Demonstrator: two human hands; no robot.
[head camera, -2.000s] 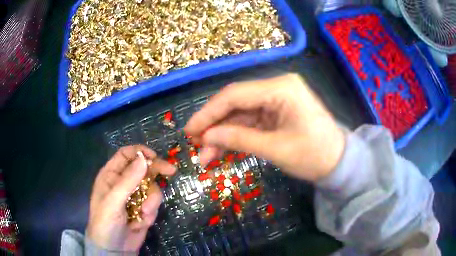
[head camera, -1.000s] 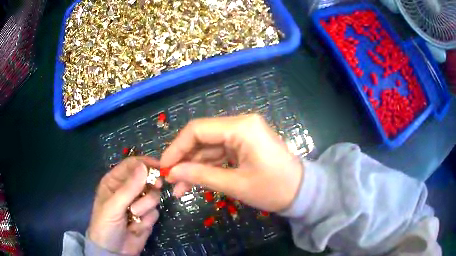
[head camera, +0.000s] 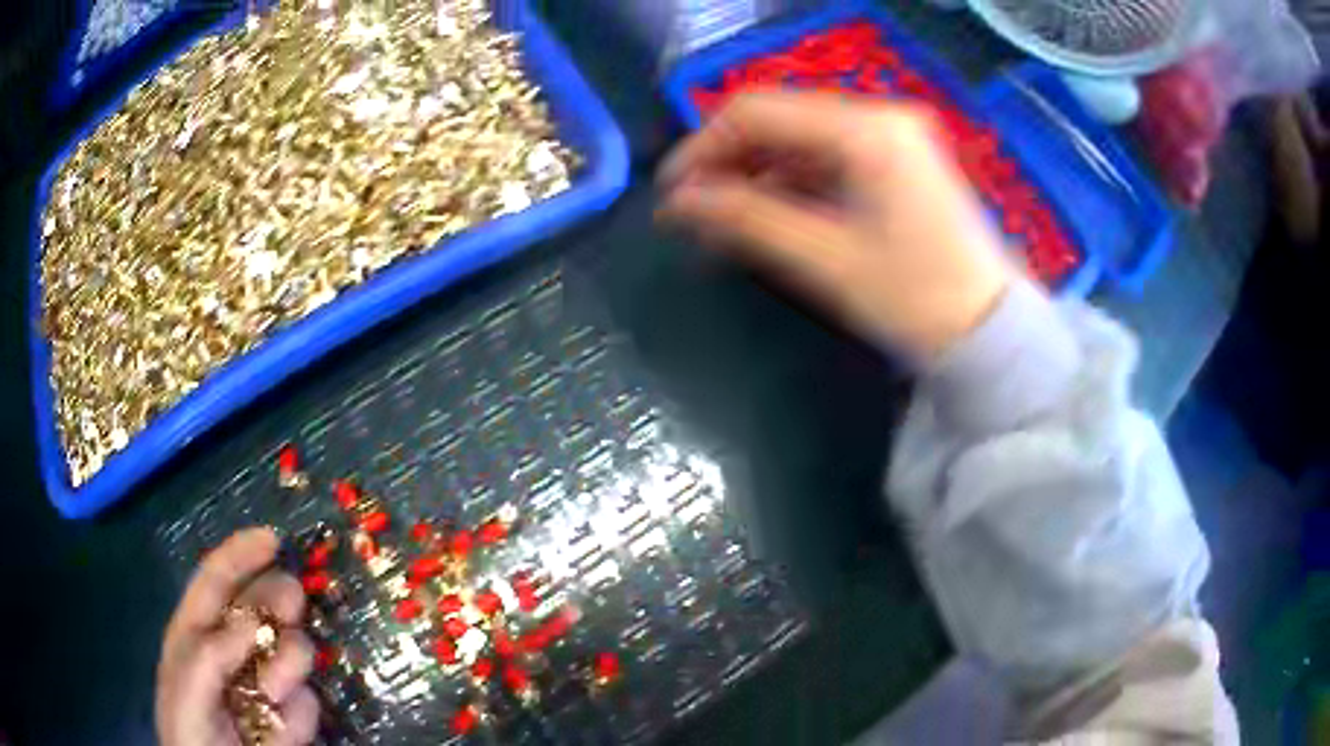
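My left hand (head camera: 234, 641) is at the lower left, curled around a cluster of small gold metal pieces (head camera: 257, 673). My right hand (head camera: 846, 204) is blurred and raised over the near left edge of the small blue bin of red caps (head camera: 1028, 219); whether its fingertips hold anything cannot be told. The clear blister tray (head camera: 584, 372) lies on the dark table between and below the hands. Several capped assemblies (head camera: 474, 605), red ends with gold metal, lie scattered on its lower left part.
A large blue bin (head camera: 328, 328) heaped with gold pieces stands at the upper left. A pale fan (head camera: 1094, 29) stands at the top right, with a red item (head camera: 1179, 124) beside it. Part of another blue bin (head camera: 73, 59) shows at the top left corner.
The view has turned to the right, so things appear shifted left. My right hand has moved away from my left hand, up toward the red caps bin. My left hand still holds gold pieces.
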